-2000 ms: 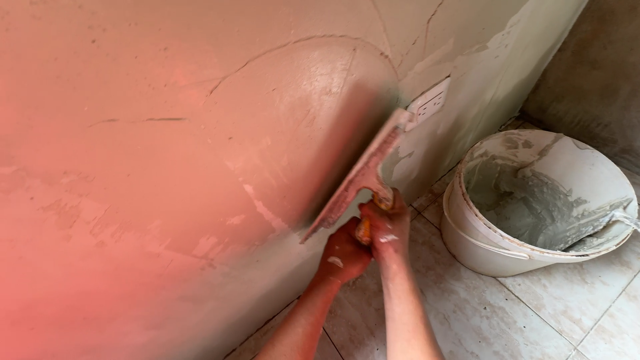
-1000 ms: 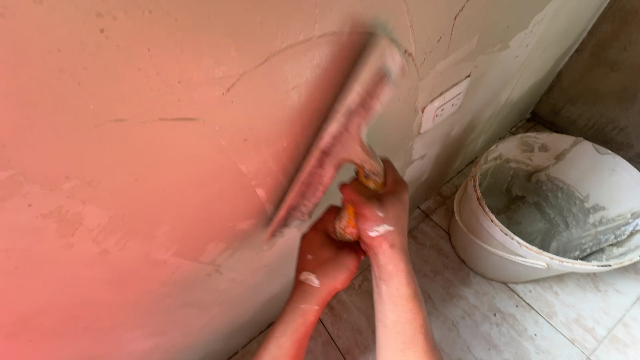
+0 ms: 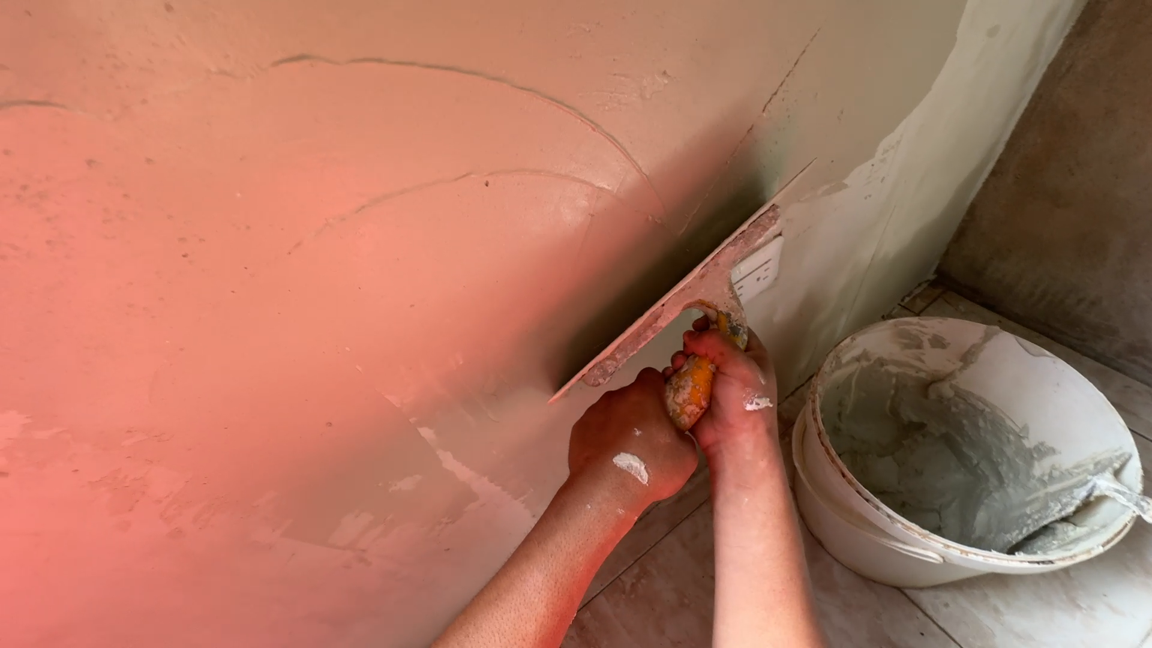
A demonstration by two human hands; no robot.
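Both my hands are closed around the orange handle of a plastering trowel (image 3: 670, 310). My left hand (image 3: 633, 436) grips near the handle's lower end, and my right hand (image 3: 733, 382) holds it higher up, close to the bracket. Wet white plaster marks both hands. The long metal blade slants from lower left to upper right, its edge at the plastered wall (image 3: 405, 261). Curved ridges and a thin line run across the wall's smoothed coat. Part of the handle is hidden by my fingers.
A white wall socket plate (image 3: 758, 268) sits just right of the blade. On the tiled floor (image 3: 666, 576) at the right stands a white bucket (image 3: 886, 531) of grey plaster, with a coated tool (image 3: 1071, 504) leaning in it. A brown wall (image 3: 1071, 189) meets the plastered one at a corner.
The trowel swung up the wall, then came back down toward the socket plate, held in both hands throughout. A second curved ridge now shows on the wall.
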